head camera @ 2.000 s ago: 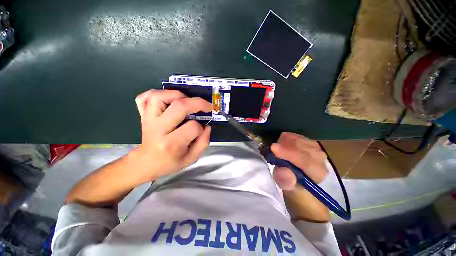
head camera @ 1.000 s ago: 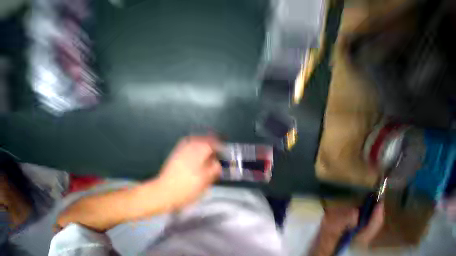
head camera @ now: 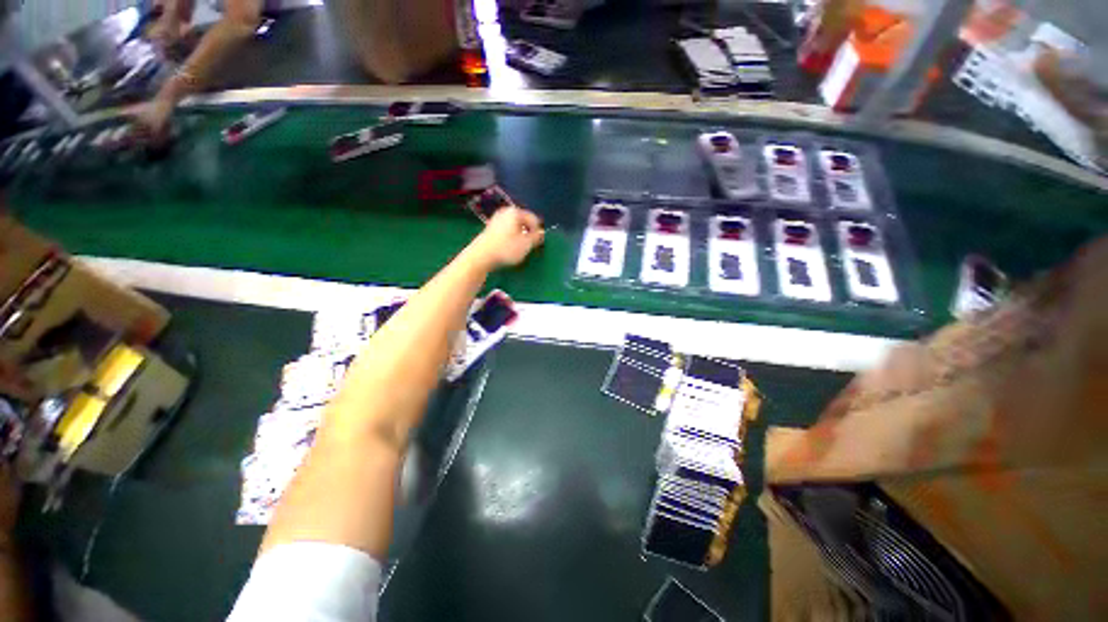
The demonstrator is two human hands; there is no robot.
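My left hand [head camera: 513, 237] is stretched far forward over the green conveyor belt [head camera: 280, 225]. Its fingers are closed on a phone half-assembly [head camera: 490, 203], whose far end sticks out past the fingers; the rest is hidden under the hand. A red-edged piece [head camera: 454, 182] lies on the belt just beyond it. My right hand and the soldering iron are out of the picture.
A clear tray [head camera: 589, 282] of phones lies on the belt at right. Phones [head camera: 286, 431] are piled below my forearm. Stacked LCD modules [head camera: 699, 450] lie near the cardboard box [head camera: 948, 401] and black fan [head camera: 869, 547]. Another person's hand [head camera: 156, 119] is at upper left.
The view has swung up from the bench to the belt. My left hand has moved forward from the bench with a phone. My right hand and the iron have left the picture.
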